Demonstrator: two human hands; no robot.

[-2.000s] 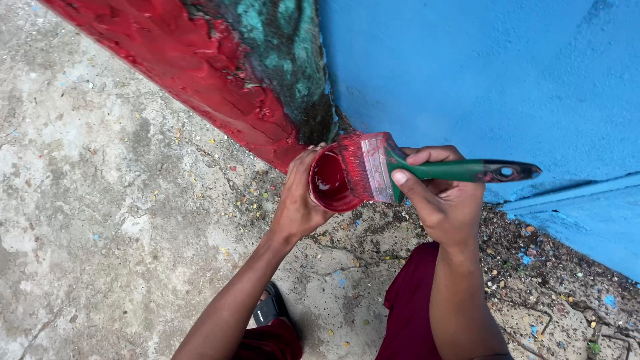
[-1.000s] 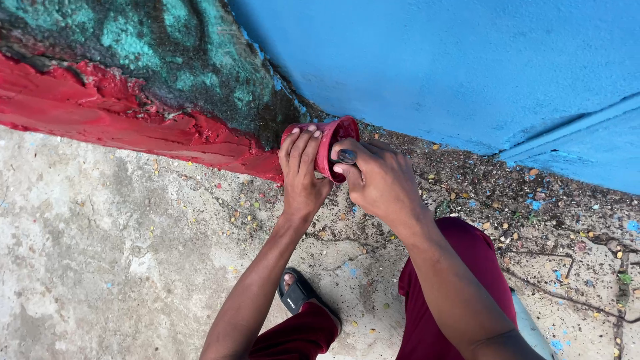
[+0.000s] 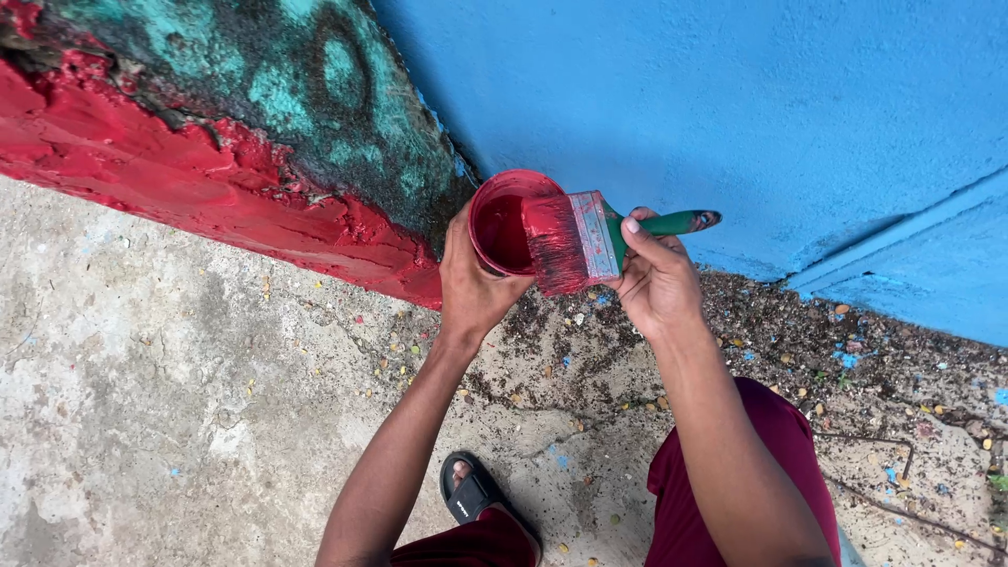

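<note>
My left hand (image 3: 477,287) is wrapped around a small cup of red paint (image 3: 504,224), whose open top faces the camera. Red paint lies inside and coats its rim. Just right of it, my right hand (image 3: 660,272) grips the green handle of a wide flat paintbrush (image 3: 596,236). The brush lies level, its bristles pointing left over the cup's right rim. Wet red paint covers the upper bristles, while darker bristles show lower down. Whether the bristles touch the rim I cannot tell.
A ledge with a red-painted side (image 3: 197,197) and a mottled green and black face (image 3: 315,87) meets a blue wall (image 3: 709,102) behind the cup. Below are concrete ground (image 3: 236,409), grit and paint flecks, a bent wire (image 3: 874,439) and my sandalled foot (image 3: 471,496).
One second ago the brush was down in the cup with its handle end toward the camera; now it is out, lying across the right rim. My right hand has moved to the right of the cup.
</note>
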